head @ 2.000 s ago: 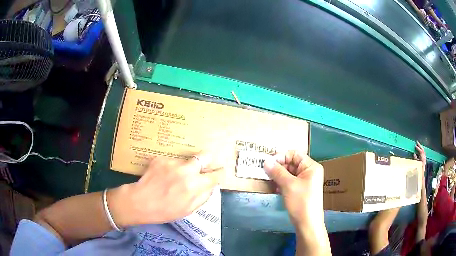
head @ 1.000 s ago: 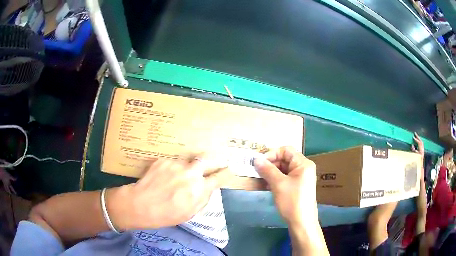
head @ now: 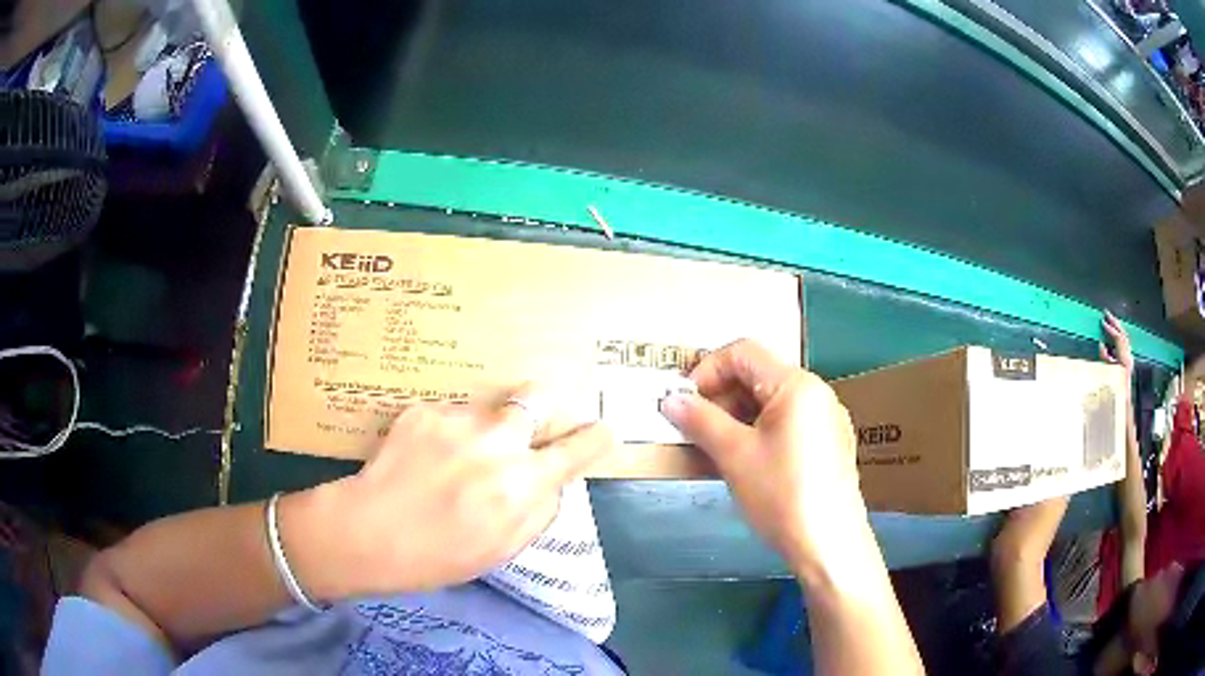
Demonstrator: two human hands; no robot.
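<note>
A long brown carton (head: 529, 304) with dark "KEIID" print lies flat on the dark green worktop. A small white label (head: 634, 413) is at the carton's lower right, partly covered by my right fingers. My right hand (head: 773, 429) pinches its right end between thumb and forefinger. My left hand (head: 463, 482) lies over the carton's near edge, fingers pointing at the label's left end; its palm side is hidden. A white sheet with printed rows (head: 562, 574) shows below my left hand, over my lap; whether my left hand grips it is hidden.
A second brown carton (head: 912, 442) stands at the right, with another person's arms (head: 1031, 555) by it. A bright green edge strip (head: 740, 244) runs behind the cartons. A white pipe (head: 264, 112), black fan (head: 50, 172) and blue bin (head: 172, 119) are at the left.
Less of the barcode print shows at my right fingertips than two seconds ago. My hands remain at the same part of the carton. The view has shifted slightly.
</note>
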